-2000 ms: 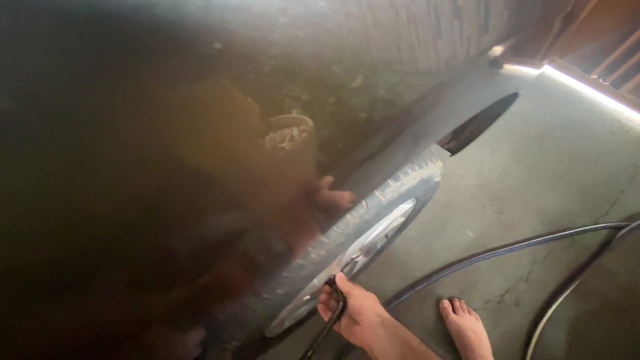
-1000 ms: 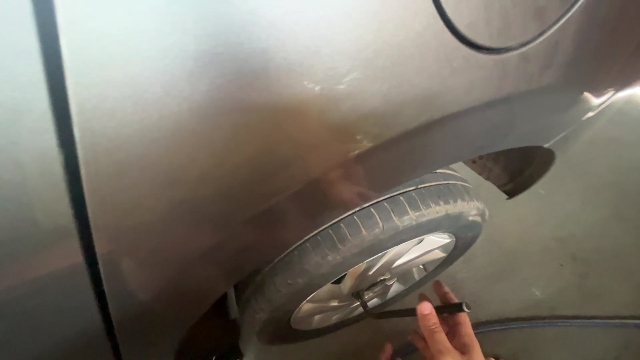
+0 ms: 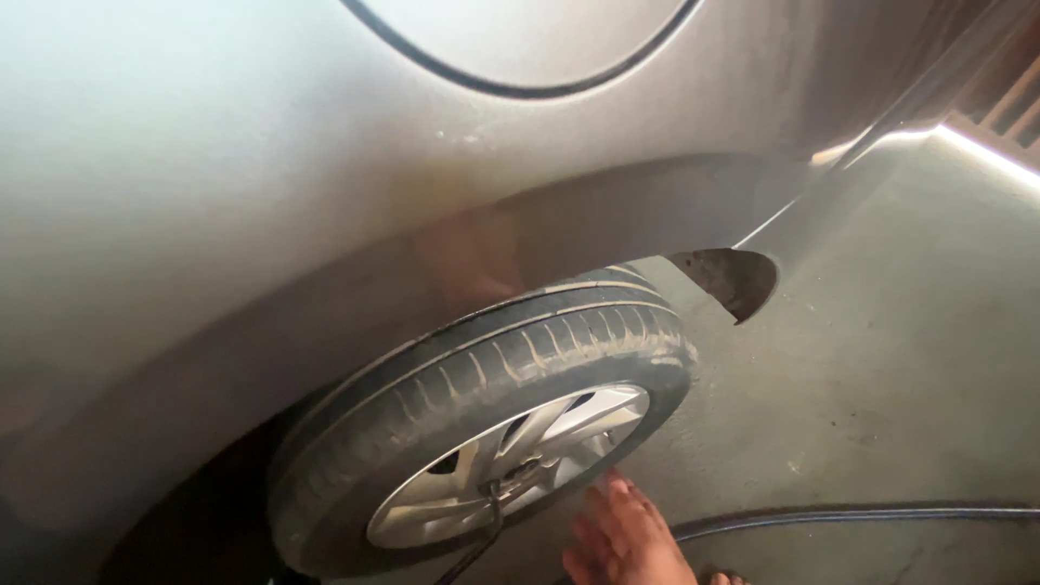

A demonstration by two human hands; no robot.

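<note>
My right hand (image 3: 630,532) is at the lower middle, slightly blurred, its fingers pointing up beside the lower edge of a car wheel. Nothing shows in it. The black rubber tyre (image 3: 479,370) has dusty tread grooves and surrounds a silver alloy rim (image 3: 569,422). A dark bent lug wrench (image 3: 496,520) has one end at the wheel near its hub, and its handle runs down to the left, out of view. A gap separates the wrench from my right hand. My left hand is not in view.
The car's shiny body panel (image 3: 244,162) with a round fuel flap (image 3: 528,32) overhangs the wheel. A dark mud flap (image 3: 731,280) hangs behind it. A black hose (image 3: 853,514) crosses the concrete floor (image 3: 877,390); toes (image 3: 723,579) show at the bottom edge.
My right hand was on the wrench in the earlier frames and is now off it. The wrench handle pointed right one second ago and now points down to the left. The view has shifted.
</note>
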